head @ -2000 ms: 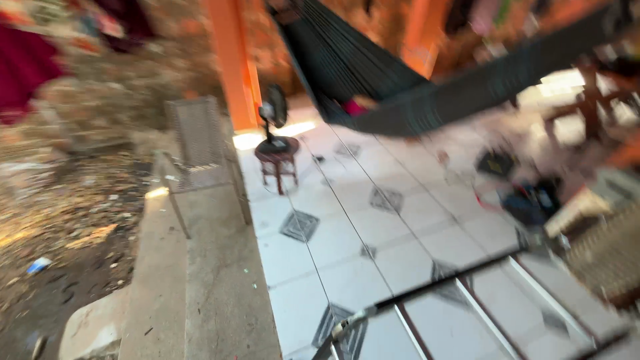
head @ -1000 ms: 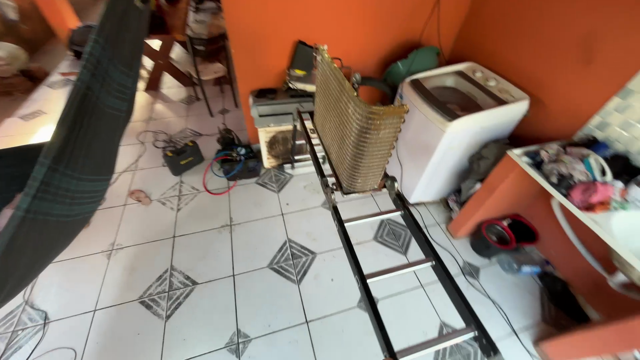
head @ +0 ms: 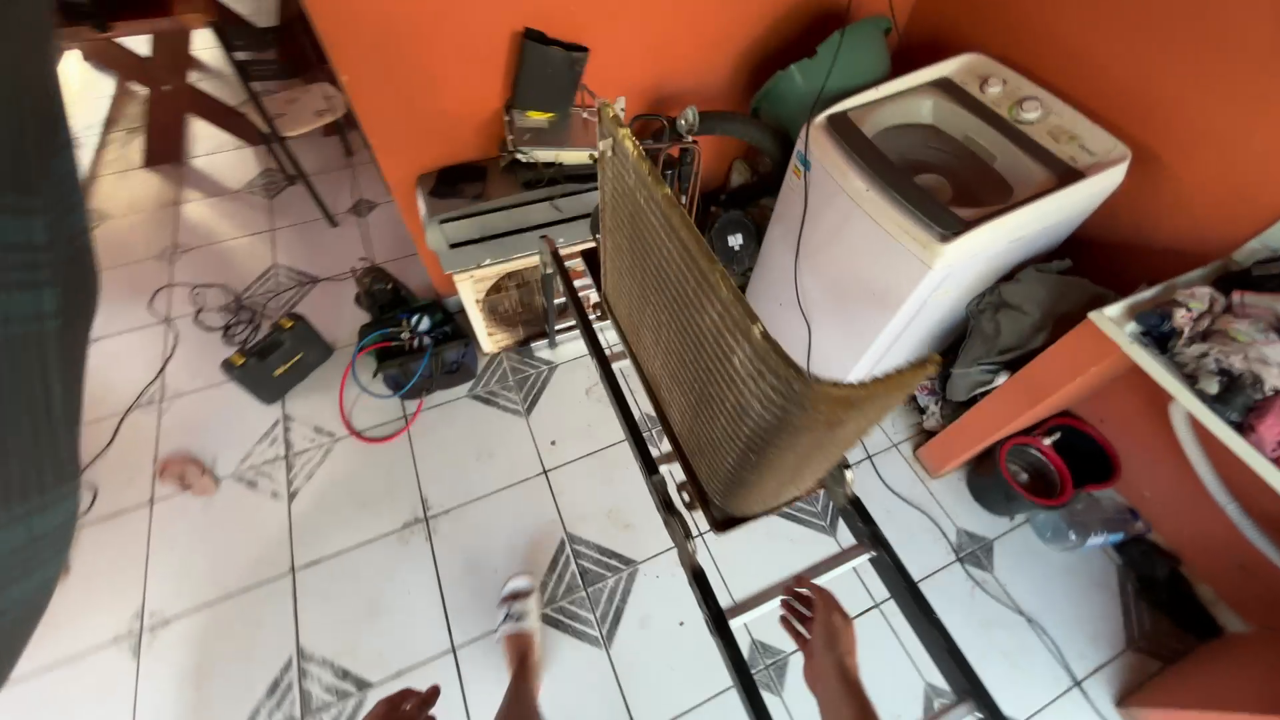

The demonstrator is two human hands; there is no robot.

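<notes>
My right hand (head: 820,627) is over the black ladder (head: 700,565), near one of its metal rungs, with fingers apart and nothing in it. At the bottom edge, left of the ladder, my left hand (head: 403,703) is partly cut off; it seems to hold nothing. An L-bent finned condenser coil (head: 700,350) from an air conditioner stands on its edge on the ladder, beyond my right hand. Behind it, by the orange wall, are an air conditioner unit (head: 520,290) and some copper tubing (head: 690,170).
A washing machine (head: 860,230) stands right of the coil. A black tool case (head: 277,358), a bag with red and blue hoses (head: 430,360) and loose cables (head: 225,310) lie on the tiles. A dark hammock (head: 40,300) hangs at the left. Clothes fill a sink (head: 1150,340) at the right.
The view has swung right from the hammock and fan to the coil and washing machine. Both my hands and a sandalled foot have come into view at the bottom.
</notes>
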